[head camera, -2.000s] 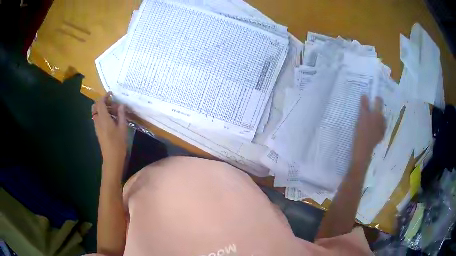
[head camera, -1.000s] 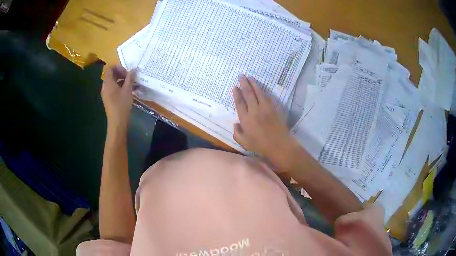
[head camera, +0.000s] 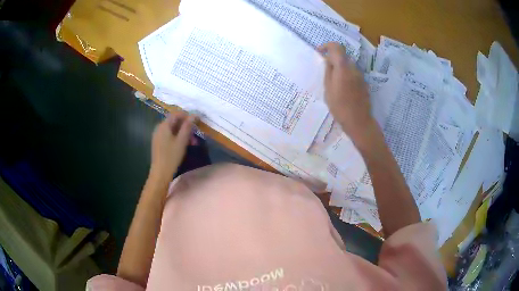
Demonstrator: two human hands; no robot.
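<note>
A printed table form (head camera: 233,79) with a fine grid lies on the main paper stack in front of me, its upper part white and lifted or folded over. My right hand (head camera: 344,85) is at the form's right edge, its fingertips closed on the sheet's edge. My left hand (head camera: 175,128) is at the table's front edge, fingers bent near the stack's lower left; whether it touches paper is not clear. The side pile of sheets (head camera: 407,125) lies uneven to the right of the stack, partly behind my right forearm.
The brown paper table cover (head camera: 94,28) has a torn, taped left edge. Long white paper strips (head camera: 494,85) lie at the far right. A crumpled clear plastic bag (head camera: 484,264) is at the lower right. Fabric-like bundles (head camera: 51,227) are at the lower left.
My right hand has moved from the side pile onto the stack, then up to the sheet's right edge. The top sheet has shifted or folded. My left hand has moved right along the table edge.
</note>
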